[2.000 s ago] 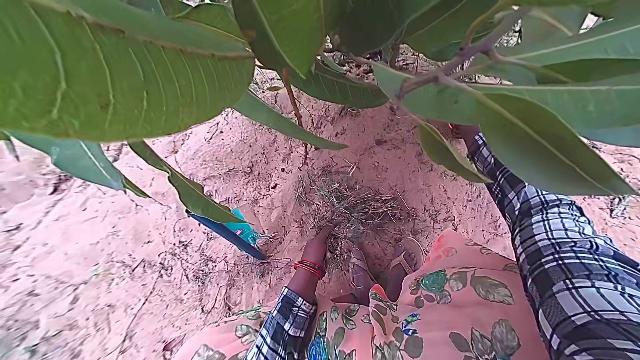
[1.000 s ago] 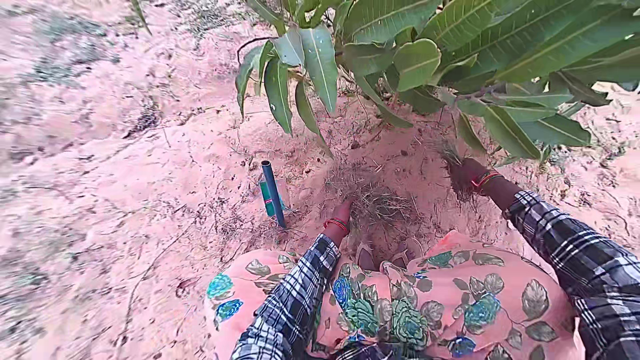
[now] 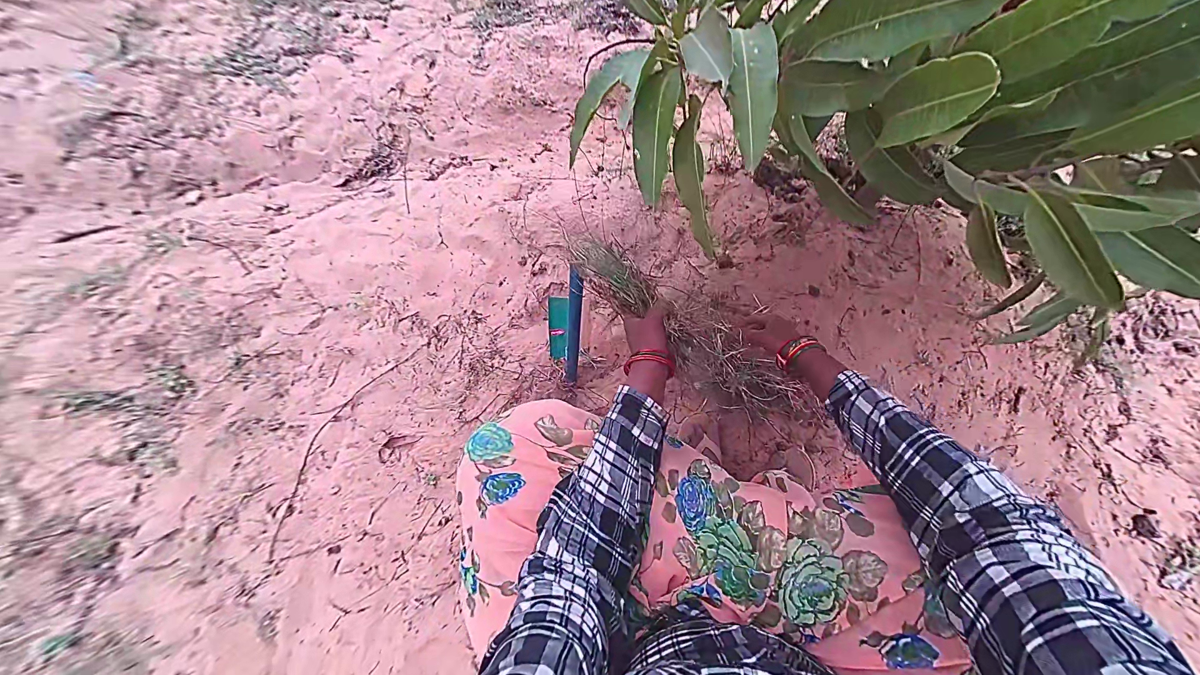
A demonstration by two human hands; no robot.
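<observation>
My left hand [image 3: 647, 328] is closed round a tuft of grass [image 3: 609, 272], whose blades point up and to the left. Just right of it lies a pile of dry, uprooted grass [image 3: 736, 366] on the sandy soil. At the right edge of this pile is my right hand [image 3: 773, 333]; its fingers are partly hidden, and whether they grip any grass is unclear. Left of my left hand, a dark blue tube or handle [image 3: 574, 328] stands out from the ground beside a flat green piece [image 3: 558, 328] with a small pink mark.
A leafy branch [image 3: 881, 94] with long green leaves hangs over the upper right. Pinkish sandy ground [image 3: 281, 309] with thin twigs and sparse weeds spreads around. My knees, under a pink floral cloth [image 3: 525, 450], are just below the hands.
My right hand has come left from under the leaves, where it held a grass clump, to the pile. My left hand has moved up and now holds a tuft. The view has shifted.
</observation>
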